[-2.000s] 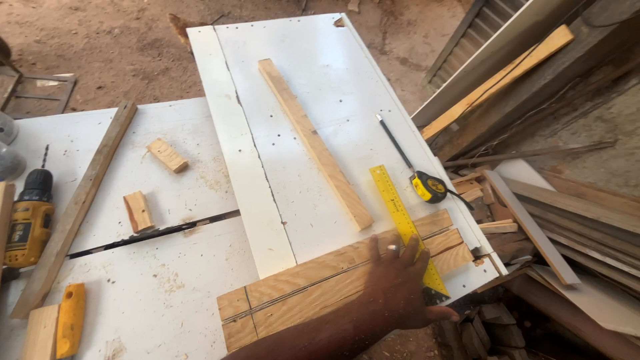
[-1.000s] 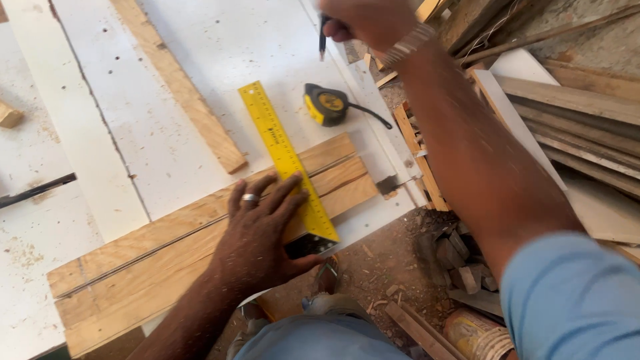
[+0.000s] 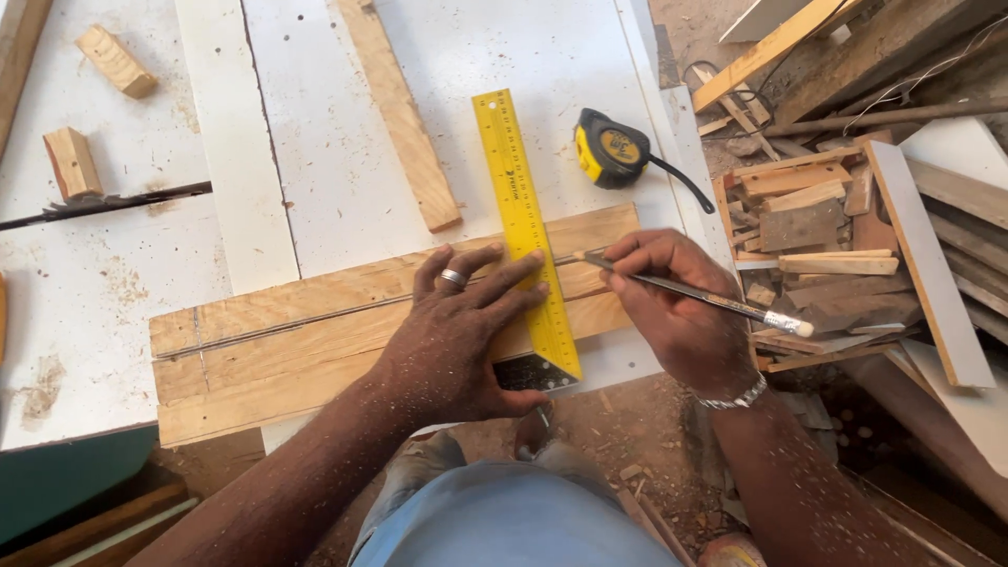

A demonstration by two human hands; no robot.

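My left hand (image 3: 465,339) is spread over the wooden strips, its fingers pressing on the yellow blade of a try square (image 3: 516,185) that lies across them. The square's black stock (image 3: 531,373) sits against the near edge, beside my thumb. My right hand (image 3: 681,311) grips a dark pencil (image 3: 709,298), its tip at the wood just right of the blade. The pine strips (image 3: 291,331) lie side by side near the table's front edge; pencil lines cross them at the left end. A black and yellow tape measure (image 3: 613,150) rests beyond my right hand.
Another wooden strip (image 3: 402,118) lies on the white board table (image 3: 378,213). Two short wood blocks (image 3: 116,61) are at the left, near a dark gap between boards. To the right of the table, a crate of wood offcuts (image 3: 803,228) stands beside stacked boards (image 3: 972,236).
My right hand, raised with the pencil above the tape measure one second ago, has come down to the strips beside the square. My left hand remains on the square. The view has shifted.
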